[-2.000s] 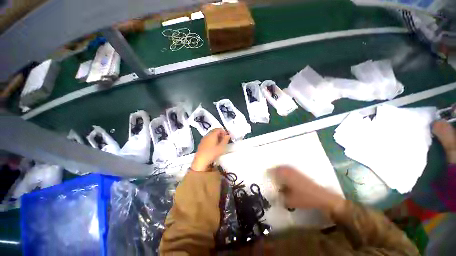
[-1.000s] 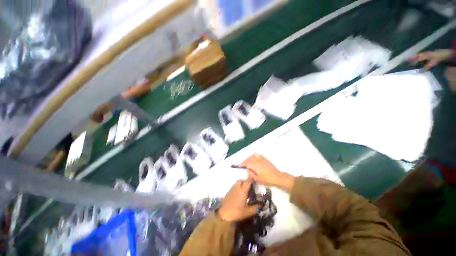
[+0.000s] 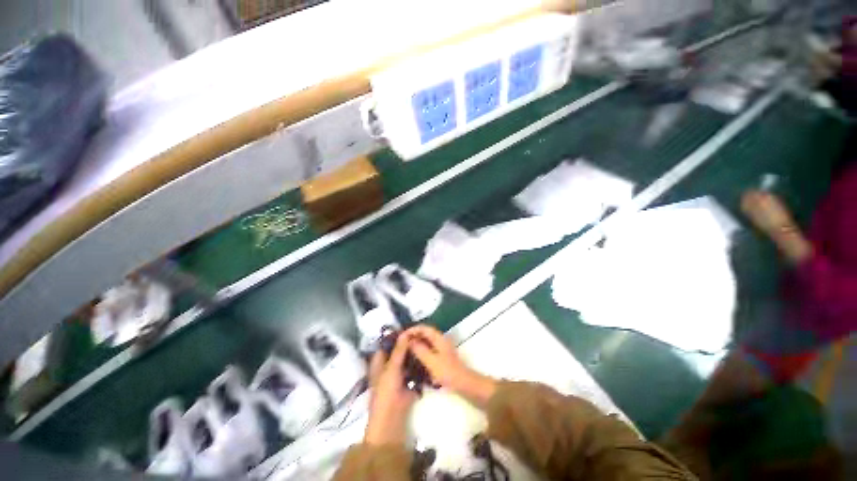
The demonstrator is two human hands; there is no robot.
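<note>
My left hand [image 3: 387,399] and my right hand [image 3: 446,364] are together at the belt's near rail, fingers around a small dark coiled cable [image 3: 414,370]. More black cables [image 3: 475,462] lie on the whitish work surface at the bottom, cut off by the frame. White-wrapped units [image 3: 326,360] stand in a slanting row on the green belt, several with dark coils inside. Two wrapped units [image 3: 410,289] stand just beyond my hands. The picture is blurred, so the cable's shape is unclear.
White foam sheets [image 3: 648,272] lie heaped at right, with loose foam sleeves [image 3: 554,193] on the belt. A person in a magenta sleeve [image 3: 827,272] is at far right. A small brown box [image 3: 342,193] lies across the belt; a power strip [image 3: 479,85] hangs above.
The view has turned, bringing in the power strip and losing the blue tote. My hands have moved from the cable pile to the belt's near rail and closed around a cable.
</note>
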